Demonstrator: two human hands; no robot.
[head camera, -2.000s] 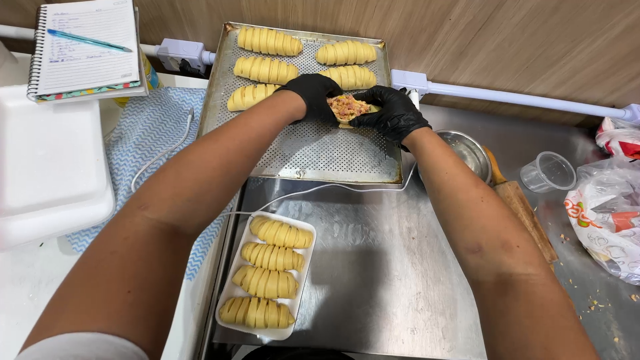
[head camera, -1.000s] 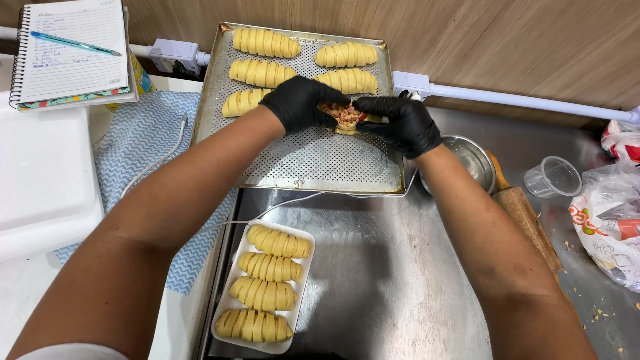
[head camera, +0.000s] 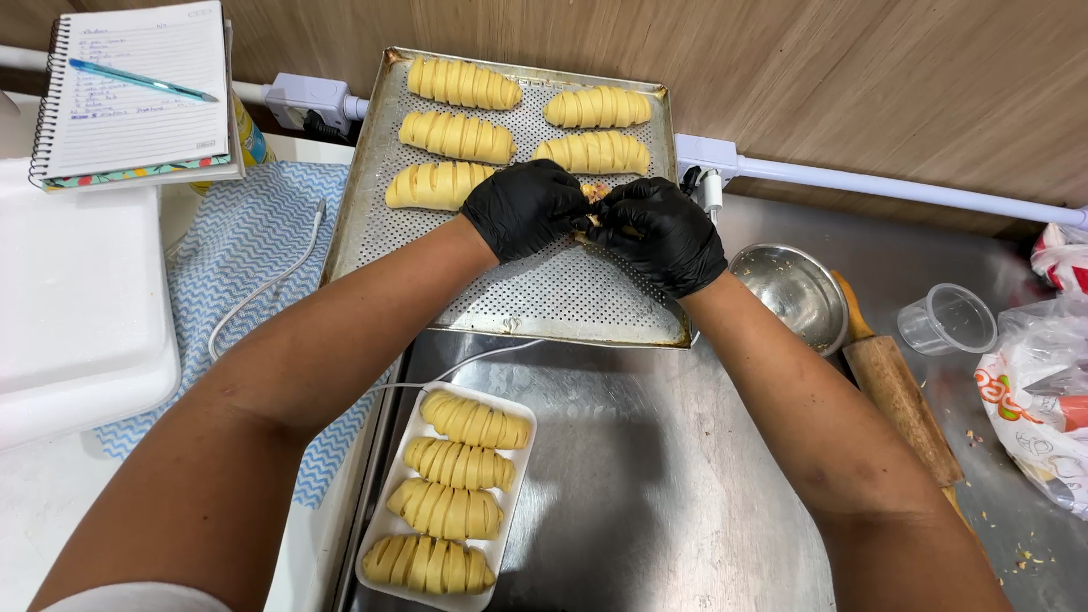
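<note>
My left hand (head camera: 529, 208) and my right hand (head camera: 661, 231), both in black gloves, pinch a filled dough piece (head camera: 597, 194) between them over the perforated metal baking tray (head camera: 544, 297). Most of that piece is hidden by my fingers; a bit of reddish filling shows. Several slit, raw dough rolls (head camera: 463, 83) lie on the tray behind and left of my hands, the nearest one (head camera: 433, 185) beside my left hand. In front, a white foam tray (head camera: 520, 442) holds several more such rolls (head camera: 459, 463).
Right of the baking tray are a steel bowl (head camera: 790, 293), a wooden rolling pin (head camera: 903, 408), a clear plastic cup (head camera: 948, 319) and a plastic bag (head camera: 1045, 374). At left lie a blue-and-white cloth (head camera: 246, 229), a cable (head camera: 263, 285), a white foam container (head camera: 76, 297) and a notebook with a pen (head camera: 140, 78).
My hands have come closer together around the filled dough piece. Much of the filling that showed earlier is now covered by my fingers.
</note>
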